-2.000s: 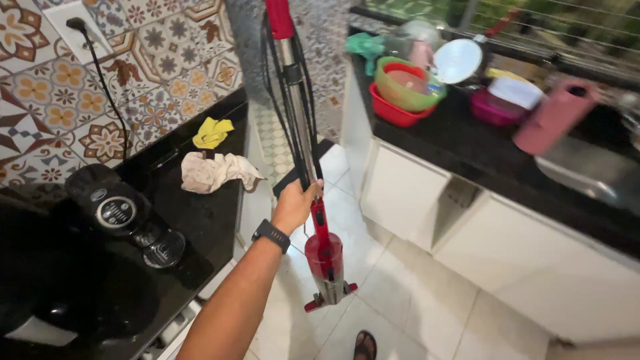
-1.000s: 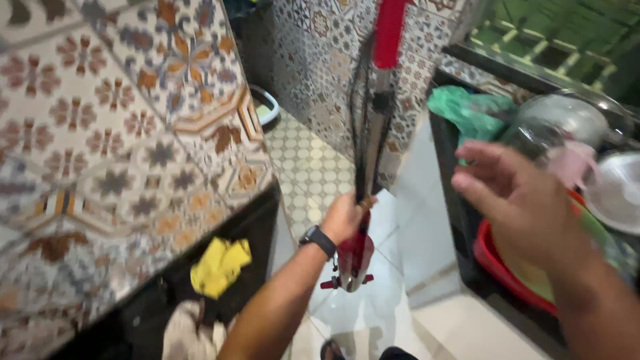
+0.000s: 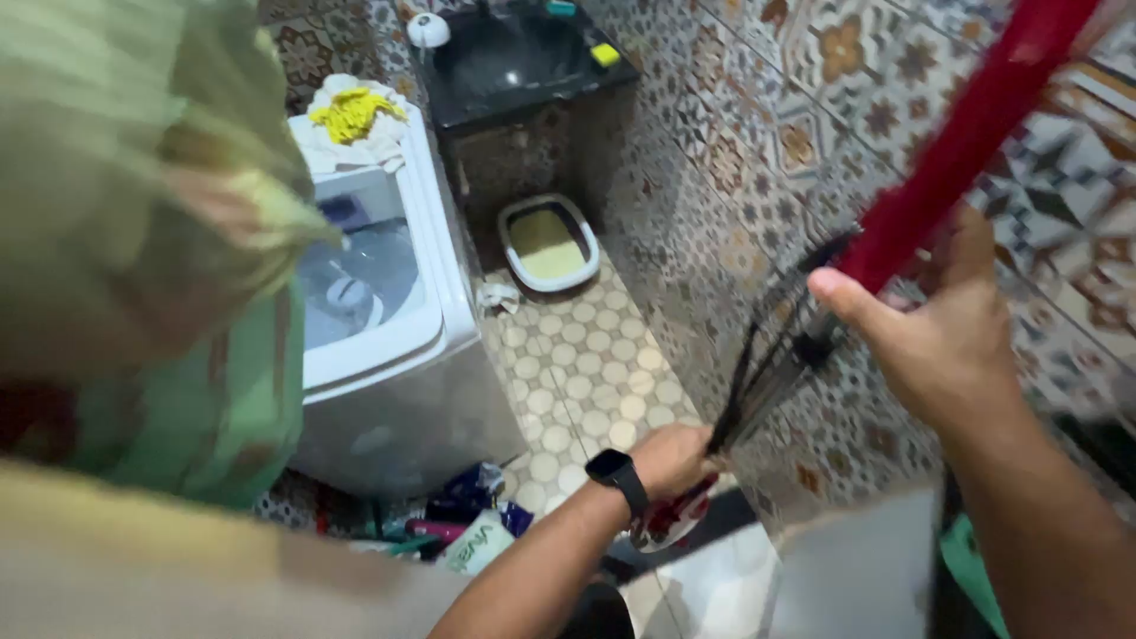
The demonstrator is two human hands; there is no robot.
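Note:
A red upright stick vacuum cleaner [image 3: 941,151] slants from the upper right down to the lower middle, its black cord looped along the metal tube. My left hand [image 3: 670,461], with a black watch on the wrist, grips the lower part of the tube and cord. Higher up, my right hand [image 3: 941,328] holds the red handle section, thumb in front and fingers partly hidden behind it. Below my left hand the vacuum's red and clear lower body [image 3: 674,515] shows, partly covered by the wrist.
An open top-loading washing machine [image 3: 461,302] holds water; a yellow cloth [image 3: 351,115] lies on its back edge. Beyond are a black sink [image 3: 524,89] and a white-rimmed tub [image 3: 550,284] on the floor. Bags and bottles [image 3: 479,532] lie low left. Patterned tiled wall stands at right.
The view has moved from the kitchen counters to the laundry area. My right hand, raised apart from the vacuum a second ago, has taken hold of its red upper part. My left hand still grips it.

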